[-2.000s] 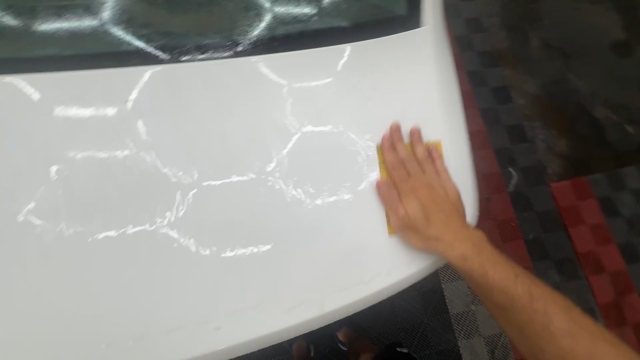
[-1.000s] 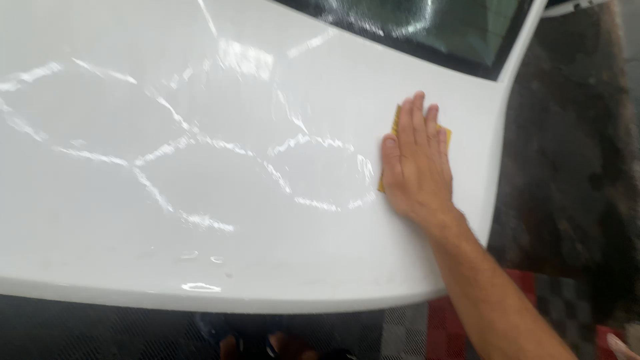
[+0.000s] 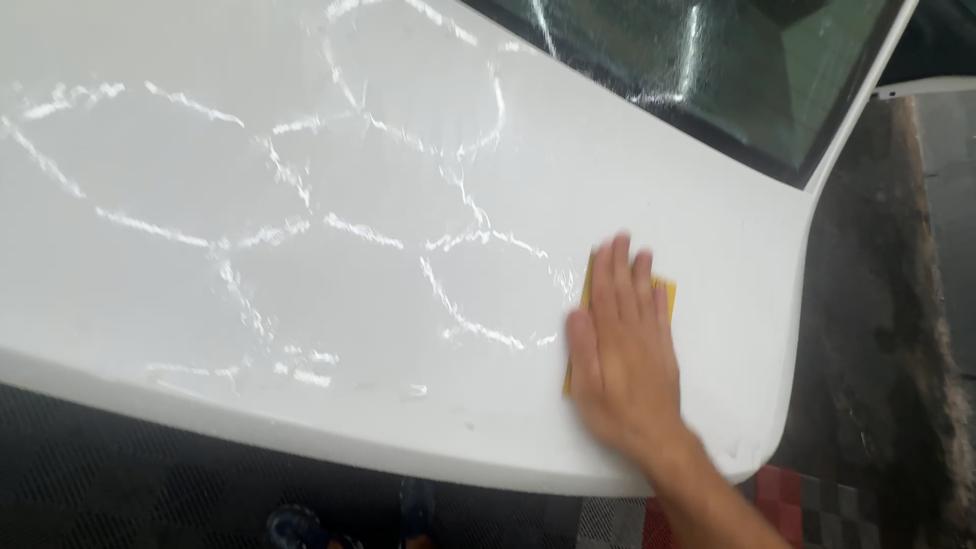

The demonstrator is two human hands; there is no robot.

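Observation:
My right hand (image 3: pixel 629 343) lies flat, palm down, over a yellow sheet (image 3: pixel 663 293) on a white car body panel (image 3: pixel 366 305). The sheet's edges show past the fingertips and along the thumb side; whether it is sandpaper or a cloth I cannot tell. The fingers point toward the car's window glass (image 3: pixel 724 84) and are slightly blurred. Bright hexagonal light reflections cover the panel to the left of the hand. My left hand is out of view.
The panel's curved edge (image 3: pixel 305 435) runs along the bottom. Below it are dark floor tiles (image 3: pixel 114 473), with red ones (image 3: pixel 778 496) near the corner, and a pair of shoes (image 3: pixel 293 526). A grey floor strip with a worn line lies at the right.
The view has turned and shifted, with more window glass now at the upper right. My right hand has stayed on the yellow sheet and now lies nearer the panel's lower edge.

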